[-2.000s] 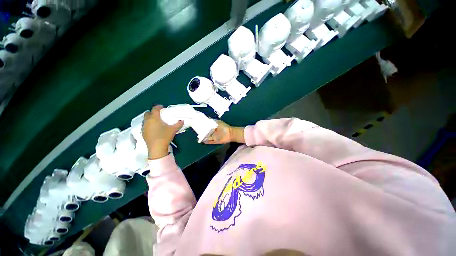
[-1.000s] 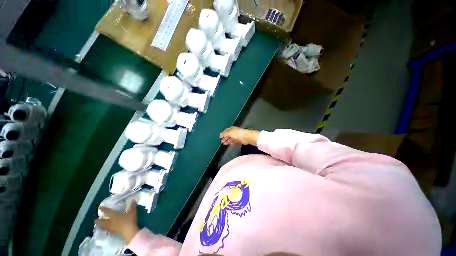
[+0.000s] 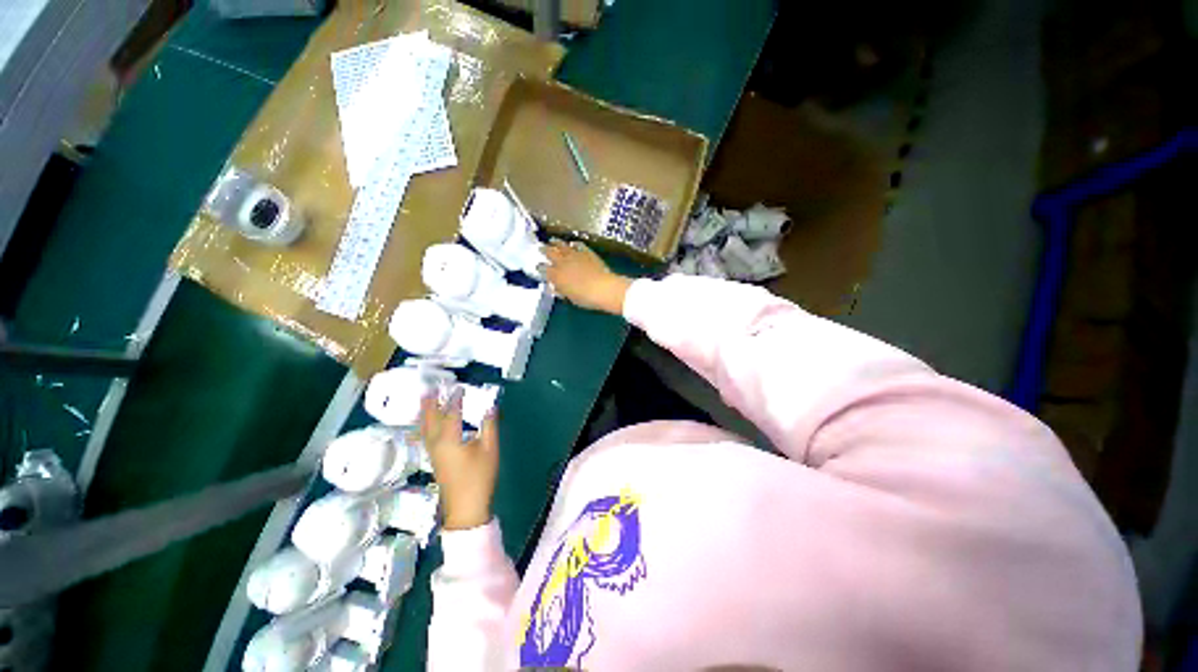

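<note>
White camera units stand in a row along the green bench [image 3: 578, 344], rounded heads toward the line and squarish feet toward me. My right hand [image 3: 585, 277] is at the foot of the farthest unit [image 3: 494, 221], beside the carton, with its fingertips closed on the foot's edge. My left hand [image 3: 463, 462] is over the foot of a unit [image 3: 394, 394] further down the row, with its fingers spread around it. The hand hides part of that foot, and I cannot tell if it grips.
An open brown carton [image 3: 536, 121] holds a dark label sheet [image 3: 633, 215] and a thin green stick [image 3: 576, 158]. Printed white sheets [image 3: 368, 226] and a roll-like ring [image 3: 268, 214] lie on taped cardboard [image 3: 292, 125]. Crumpled white waste [image 3: 738, 242] is below the bench end.
The view has moved toward the carton end. My right hand has gone from the bench edge to the farthest unit. My left hand has moved up the row to another unit.
</note>
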